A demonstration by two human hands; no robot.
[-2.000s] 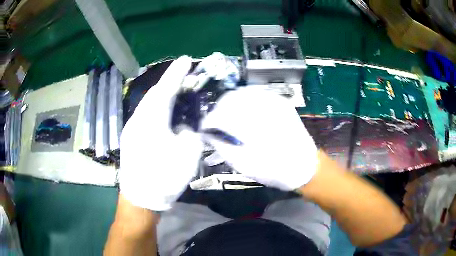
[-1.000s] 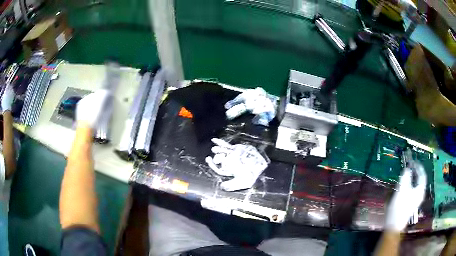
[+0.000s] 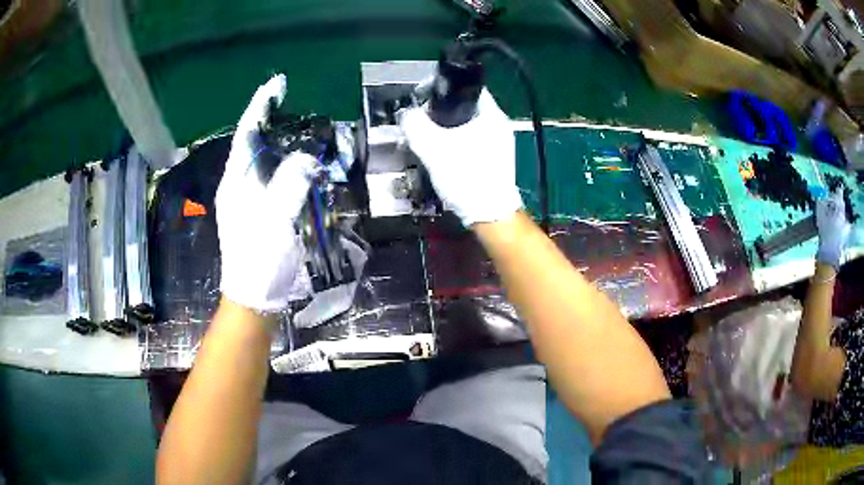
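My left hand (image 3: pixel 261 208), in a white glove, holds a profile assembly (image 3: pixel 325 232) with a dark end fitting (image 3: pixel 301 142) upward; the bar is foreshortened and partly blurred. My right hand (image 3: pixel 464 156), also gloved, grips the black electric screwdriver (image 3: pixel 458 85), to the right of the fitting and in front of the screw feeder (image 3: pixel 399 71). The screwdriver's tip is hidden by the hand. The feeder's bin is partly covered by my right hand. A whitish glove bundle (image 3: pixel 332 301) lies on the bench behind the held profile.
Several profiles (image 3: pixel 114 242) lie on the pale board at left. One profile (image 3: pixel 677 218) lies on the green-and-dark-red surface at right. The screwdriver cable (image 3: pixel 538 123) hangs right of my hand. A neighbour's gloved hand (image 3: pixel 833 227) is by small black parts (image 3: pixel 779 180) at far right.
My left hand has come back from the pale board and now holds a profile assembly. My right hand has moved left from the far right and taken the screwdriver. A profile now lies on the right surface.
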